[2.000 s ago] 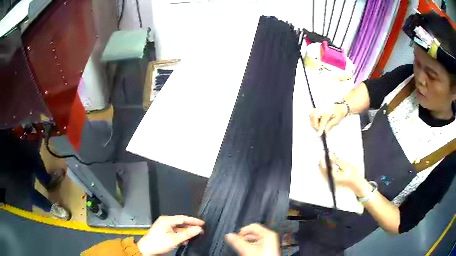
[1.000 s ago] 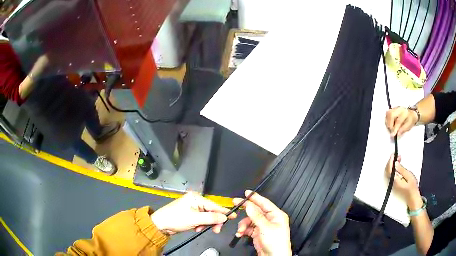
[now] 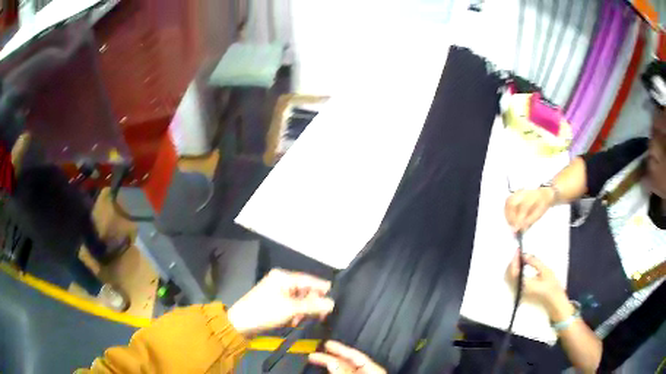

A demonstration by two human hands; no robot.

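Observation:
A thick fanned bundle of long black straps (image 3: 431, 212) lies on a white sheet (image 3: 332, 190) and hangs over its near edge. My left hand (image 3: 283, 298) is at the bundle's left edge, fingers bent together; a dark strap end hangs just below it, and blur hides whether the fingers hold it. My right hand (image 3: 347, 359) is at the bottom edge of the picture, partly cut off, in front of the hanging straps. Its grip cannot be made out.
At right, another person's hands (image 3: 531, 210) hold a single black strap. A pink pad (image 3: 545, 115) lies at the sheet's far right. A red machine (image 3: 157, 109) with a grey base stands at left, a person beside it. A grey-green stool (image 3: 248, 64) stands behind.
The view has swung left and back, so the bundle appears further left. The strap stretched between my hands one second ago no longer shows that way. My right hand is lower, partly out of view.

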